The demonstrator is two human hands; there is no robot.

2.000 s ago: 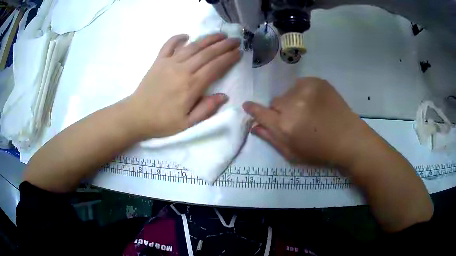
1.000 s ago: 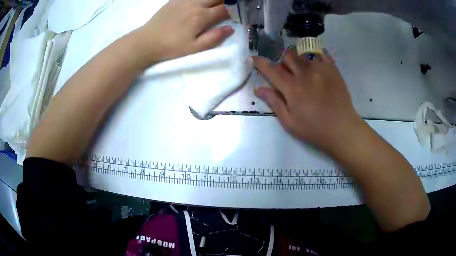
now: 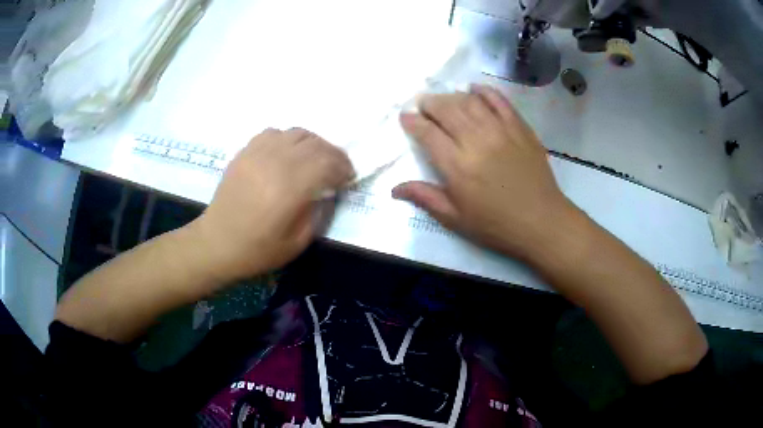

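A white fabric piece point(image 3: 381, 150) lies on the white table between my hands, left of the needle area; its outline is washed out by glare. My left hand point(image 3: 280, 196) is curled at the table's front edge with its fingertips on the near end of the piece; it is slightly blurred. My right hand point(image 3: 481, 163) lies palm down on the far right part of the piece, thumb and fingers apart. The presser foot point(image 3: 525, 42) stands up and right of my right hand, with no cloth visible under it.
A layered white fabric stack point(image 3: 125, 63) lies at the far left beside a clear plastic bag point(image 3: 38, 58). The machine head point(image 3: 711, 29) is at upper right. A cream scrap point(image 3: 733, 228) lies at the right. A printed ruler point(image 3: 711, 288) runs along the front edge.
The view has turned, so the machine sits further right. The fabric has moved left, away from the presser foot. My left hand has come down to the table's front edge.
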